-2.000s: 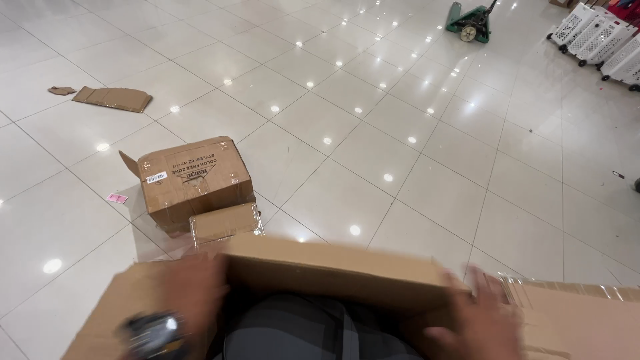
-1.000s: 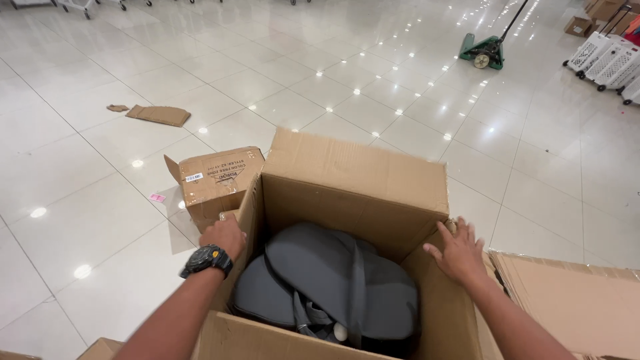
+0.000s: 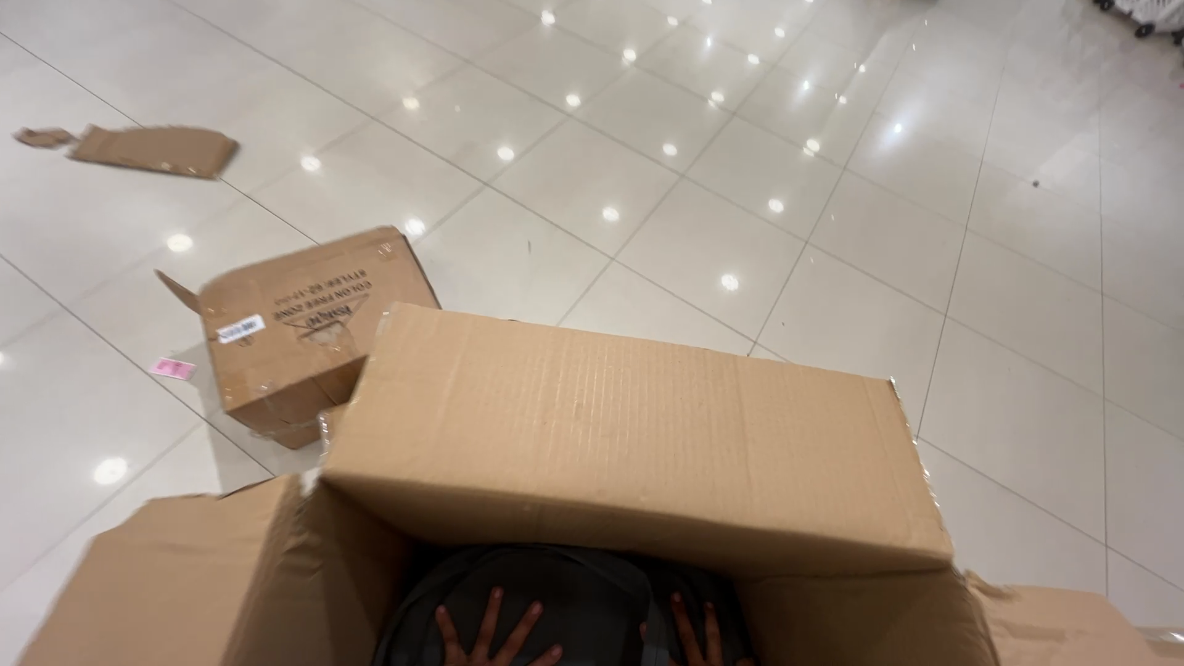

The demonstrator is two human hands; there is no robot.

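Note:
A large cardboard box [image 3: 638, 425] stands open at the bottom of the head view, its flaps folded outward. Dark grey padded fabric items [image 3: 573, 592], seemingly bags, lie deep inside it. My left hand [image 3: 495, 638] is spread flat against the fabric, fingers apart. To its right, my right hand [image 3: 698, 638] also rests on the dark fabric with fingers spread. Only the fingers and part of the left hand show; both wrists are below the frame edge. Neither hand is closed around anything.
A smaller printed cardboard box [image 3: 305, 324] sits on the tiled floor beyond the large box's left side. A torn cardboard piece [image 3: 157, 151] lies farther off, and a pink slip [image 3: 173, 369] lies beside the smaller box. A wheeled white item [image 3: 1147, 14] shows at top right.
Both hands have moved from the box's side walls down onto the dark fabric inside. The far flap stands out from the box in both later frames. The view has shifted.

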